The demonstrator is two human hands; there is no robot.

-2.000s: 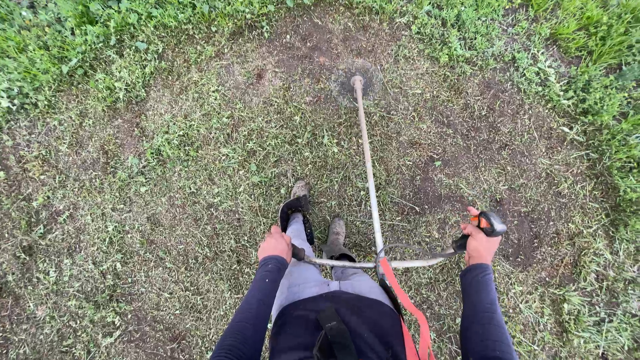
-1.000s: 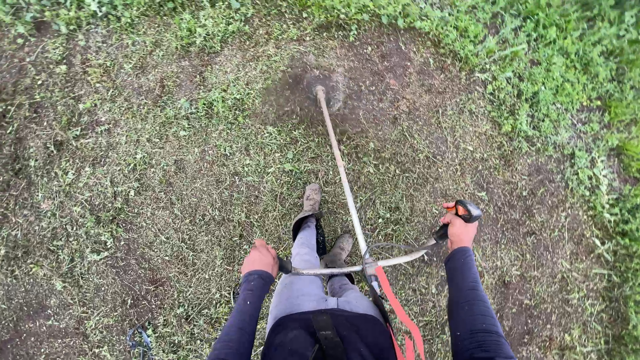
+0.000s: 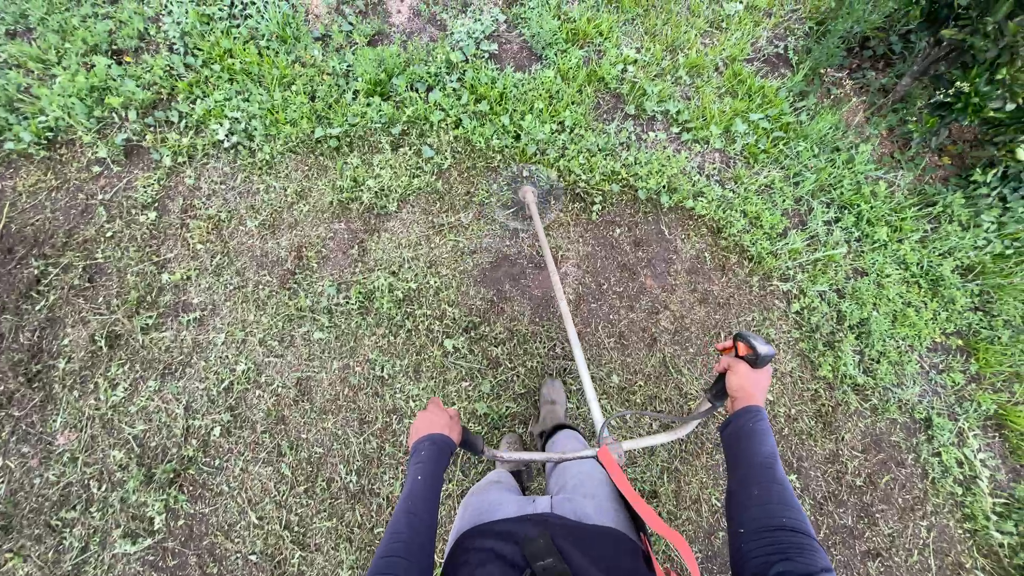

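Observation:
A brush cutter's pale shaft (image 3: 566, 316) runs forward from my waist, its blurred round cutting head (image 3: 528, 196) over the ground where short clippings meet standing weeds. My left hand (image 3: 435, 422) is closed around the black grip at the left end of the handlebar (image 3: 548, 456). On the opposite end, my right hand (image 3: 744, 380) holds the black and orange throttle grip (image 3: 752, 349). A thin cable (image 3: 656, 414) runs from that side to the shaft. A red harness strap (image 3: 650, 512) joins the tool near the handlebar clamp and passes down by my right hip.
Green weeds (image 3: 384, 80) grow across the front and down the right side. A dark leafy shrub (image 3: 980, 80) stands at the upper right. Cut clippings and bare soil (image 3: 648, 264) lie around my boots (image 3: 552, 404), one boot ahead of the other.
The cutting head was over bare, cut ground and is now at the edge of the green weeds. My right boot is now in front; a second ago the left one was. The view has shifted forward.

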